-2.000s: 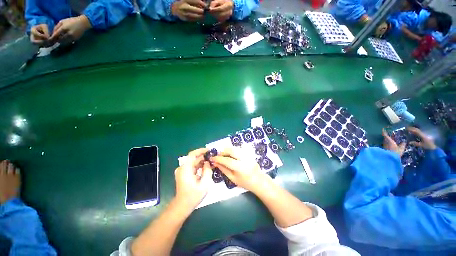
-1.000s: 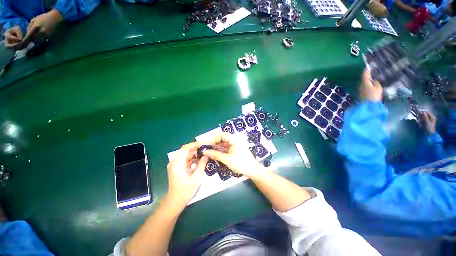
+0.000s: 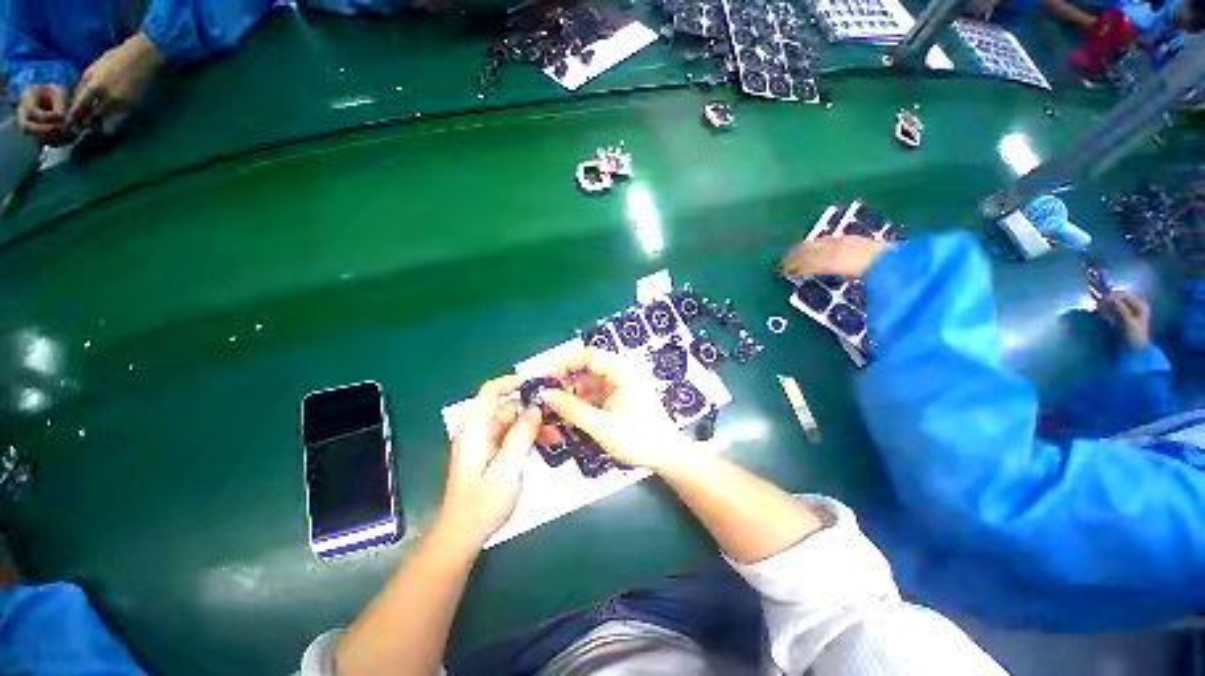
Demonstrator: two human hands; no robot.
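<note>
My left hand (image 3: 486, 449) and my right hand (image 3: 611, 407) meet over a white sheet (image 3: 529, 508). Their fingertips hold a small black module (image 3: 538, 392) between them; its details are partly hidden by the fingers. More black modules with pale rings lie on the sheet, such as one at its right side (image 3: 685, 399) and a row along its back edge (image 3: 632, 328). Small loose dark parts (image 3: 731, 325) lie just right of that row. Some modules lie partly under my right hand.
A smartphone (image 3: 350, 469) lies left. A white ring (image 3: 777, 324) and white strip (image 3: 800, 407) lie right. Another person's blue sleeve (image 3: 951, 383) reaches over a carrier sheet (image 3: 835, 312). Assemblies (image 3: 605, 169) sit on the green belt (image 3: 449, 211). People work across it.
The neighbour's arm has swung from right onto the carrier sheet. A dark sheet now lies at the parts pile across the belt. Assemblies on the belt moved left. My hands still hold the module.
</note>
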